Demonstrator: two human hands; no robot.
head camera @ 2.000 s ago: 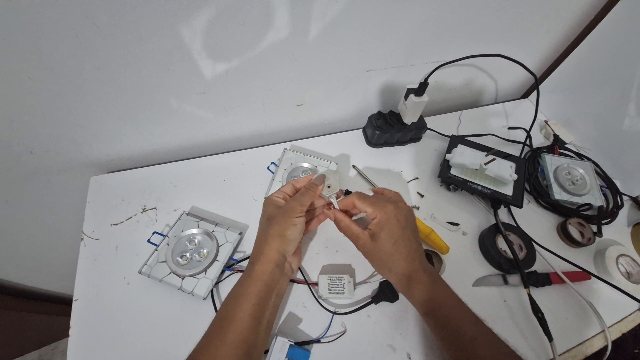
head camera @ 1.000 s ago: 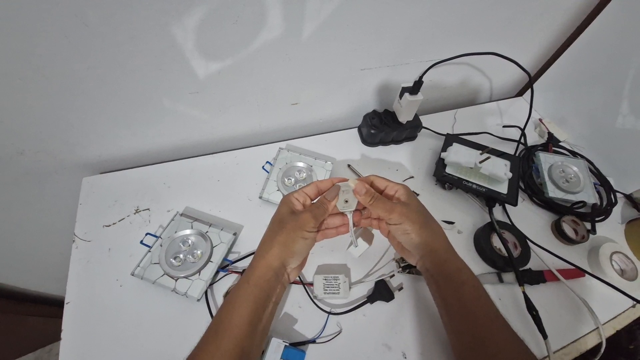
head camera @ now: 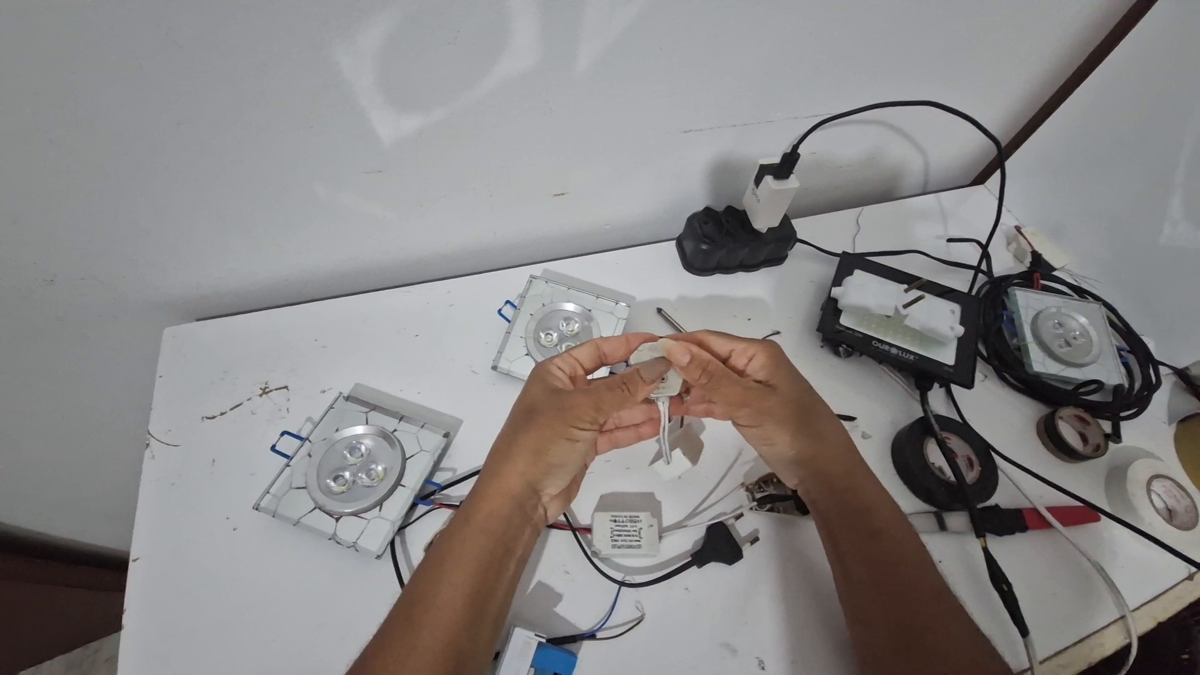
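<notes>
Between my left hand (head camera: pixel 586 412) and my right hand (head camera: pixel 736 384), a small whitish plastic part (head camera: pixel 667 375) with two thin white wires (head camera: pixel 665 431) hanging from it is pinched in the fingertips. The fingers and thumbs cover much of it. Behind my left hand lies a square glass LED downlight (head camera: pixel 562 328); another square LED downlight (head camera: pixel 356 469) lies to the left. Below the hands rests a white LED driver box (head camera: pixel 626 533) bearing writing, with a black power plug (head camera: pixel 720 544) beside it. A metal shaft (head camera: pixel 671 321) shows just behind the right hand.
A black power strip (head camera: pixel 722 242) holds a white adapter (head camera: pixel 771 195) near the wall. On the right are a black floodlight (head camera: pixel 900 319), a third downlight (head camera: pixel 1067 336) on coiled black cable, rolls of black tape (head camera: pixel 914 464), white tape (head camera: pixel 1148 492) and a red-and-black handle (head camera: pixel 1050 520). Cables cross the table.
Both hands have come together around the small whitish part; its wires now hang straight down. The yellow handle seen beside the right hand two seconds ago is out of sight.
</notes>
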